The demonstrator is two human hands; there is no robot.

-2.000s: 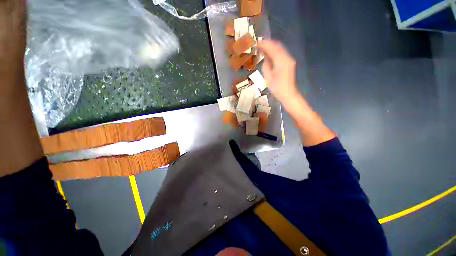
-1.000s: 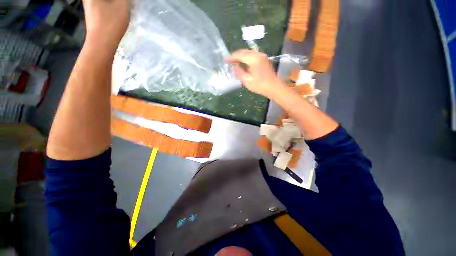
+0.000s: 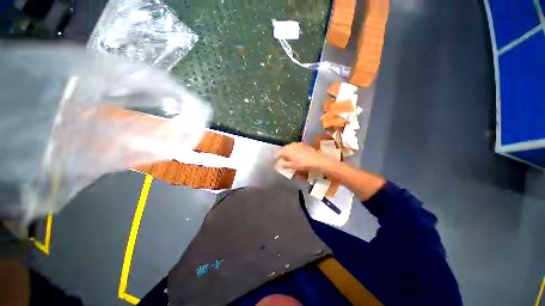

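A large clear plastic bag [image 3: 119, 131], blurred, hangs at the left, over part of the front rows. My left hand is not visible; only a blurred, dark arm part shows at the lower left edge. My right hand [image 3: 303, 157] is over the front ledge corner, with a white cut piece [image 3: 285, 170] at its fingertips. Loose orange and white cut pieces [image 3: 342, 113] lie on the right ledge, some partly under my right hand. Two orange-brown rows [image 3: 206, 176] stand on the front ledge, and two more [image 3: 370, 45] on the side ledge.
The green bed [image 3: 251, 77] holds crinkled clear film [image 3: 143, 33] and a white tag-like piece [image 3: 286, 30] with a clear strip. A small black tool [image 3: 331, 205] lies near the apron [image 3: 245, 239]. Blue panels [image 3: 520, 77] stand at the right.
The bag has moved left and down, off the bed's middle. My right hand has left the bag and come down to the front ledge corner. My left hand has gone from sight.
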